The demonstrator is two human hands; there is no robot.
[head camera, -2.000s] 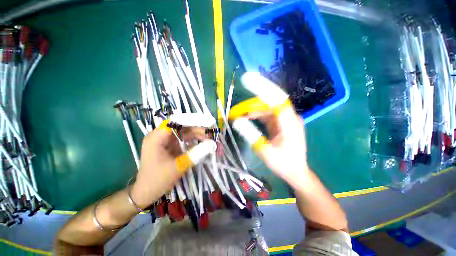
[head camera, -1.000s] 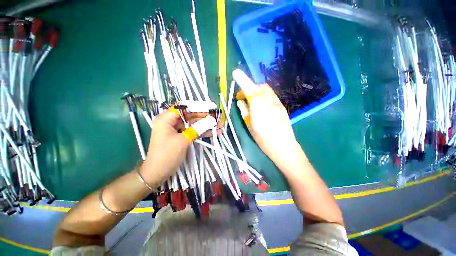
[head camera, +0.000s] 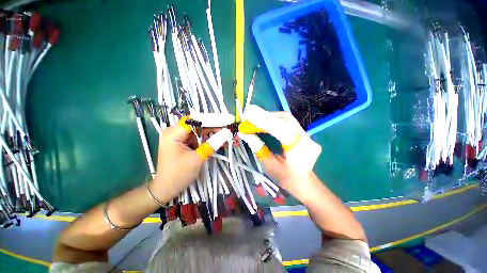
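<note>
My left hand (head camera: 179, 149), with white and yellow finger cots, pinches the dark wire end of a white cable above the centre bundle (head camera: 197, 74). A small black connector (head camera: 193, 123) shows at its fingers. My right hand (head camera: 288, 141), also in finger cots, has its fingertips brought together against the left fingertips at a small dark piece (head camera: 233, 128). The fingers partly hide that piece, and I cannot tell how far it is on the wires. Red connectors (head camera: 188, 213) lie at the bundle's near end.
A blue bin (head camera: 364, 88) holding many small black pieces stands beyond my right hand. A harness pile (head camera: 16, 96) lies at the far left. More harnesses (head camera: 446, 106) lie on clear plastic at the right. Yellow tape (head camera: 239, 48) crosses the green mat.
My right hand has moved from beside the bin's near corner leftward and down to meet my left fingertips. My left hand has stayed nearly in place, still holding the wire end.
</note>
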